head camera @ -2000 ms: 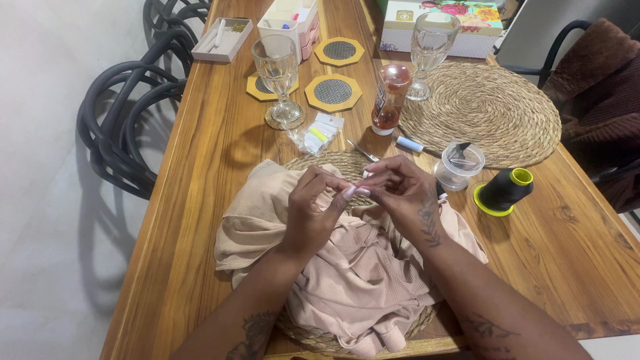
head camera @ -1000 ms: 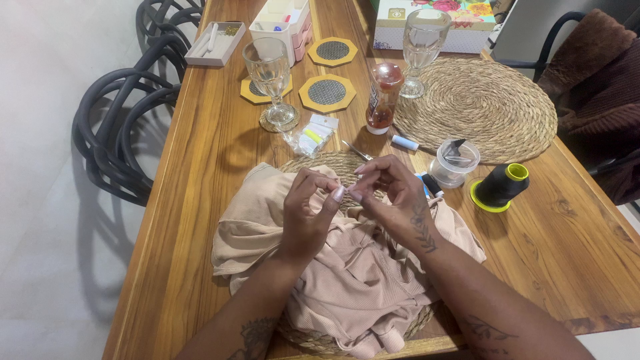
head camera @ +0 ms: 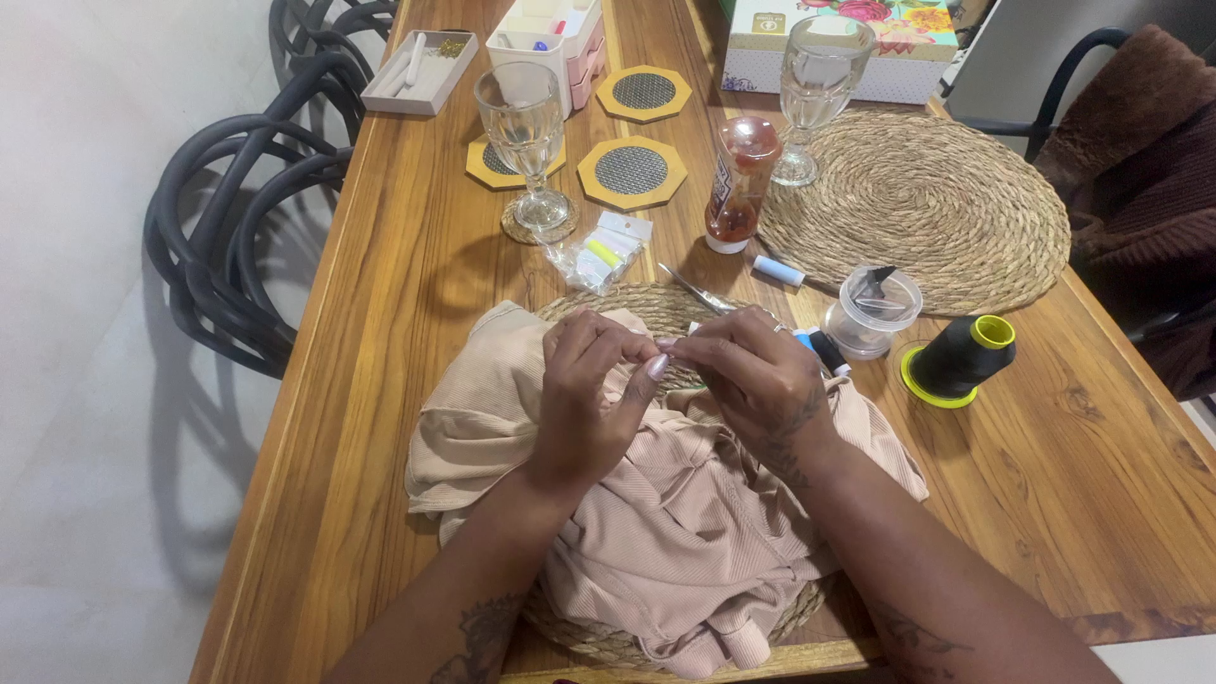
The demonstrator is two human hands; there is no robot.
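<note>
My left hand [head camera: 598,389] and my right hand [head camera: 755,375] meet at the fingertips above a beige ribbed cloth garment [head camera: 684,532]. Thumb and forefinger of each hand are pinched together; whatever may be between them is too small to make out. The garment lies bunched on a round woven placemat [head camera: 655,304]. Just beyond my right hand lie metal scissors [head camera: 698,290], partly hidden. Small thread spools, one with dark thread [head camera: 830,353], lie beside that hand. A clear plastic tub [head camera: 872,313] and a cone of black thread [head camera: 959,361] stand to the right.
Farther back are two glass goblets [head camera: 525,133], a bottle with red contents [head camera: 743,185], octagonal coasters [head camera: 632,173], a larger woven placemat [head camera: 921,209], a light blue spool [head camera: 778,271], a plastic packet [head camera: 600,252], a shallow tray [head camera: 420,74] and a floral box [head camera: 836,57]. Black chairs flank the table.
My fingertips have come together, where a small gap showed between them one second ago. The garment and the things around it have stayed in place.
</note>
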